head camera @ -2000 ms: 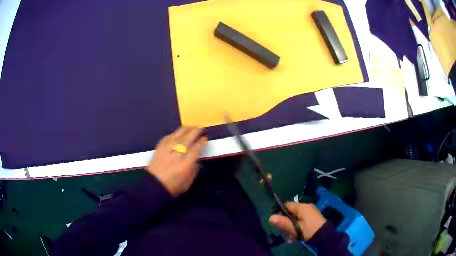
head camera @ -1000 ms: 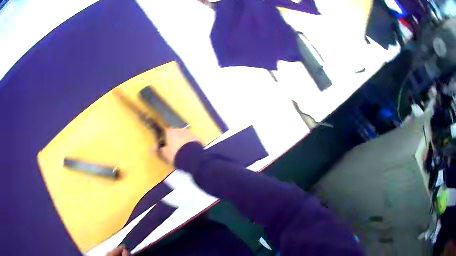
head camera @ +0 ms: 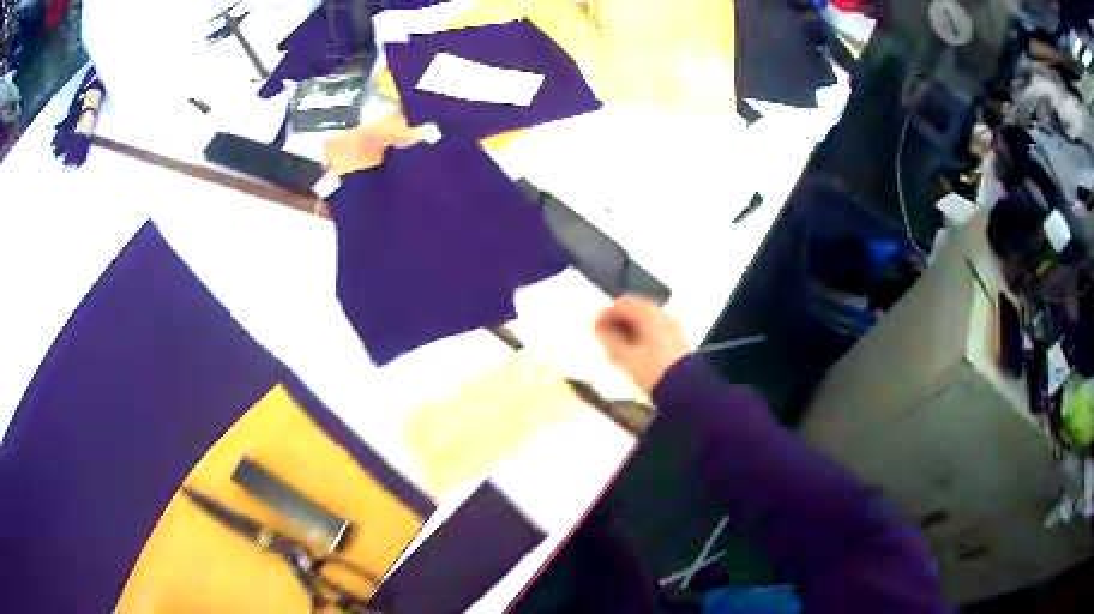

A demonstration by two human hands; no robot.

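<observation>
My right hand is over the table near its edge, blurred, with fingers curled. Whether it holds anything is hidden. It is just below the end of a flat dark bar. My left hand is out of the picture. The shears lie on the yellow card pattern at the lower left, beside a dark metal weight. The pattern rests on the large purple fabric.
A cut purple piece lies left of the bar. Another at the back bears a white strip. A purple offcut lies near the red table edge. A pale sheet lies mid-table. A grey cabinet stands right.
The view has swung right along the table. My right hand has let go of the shears, which now lie on the pattern, and moved right. My left hand has left the picture.
</observation>
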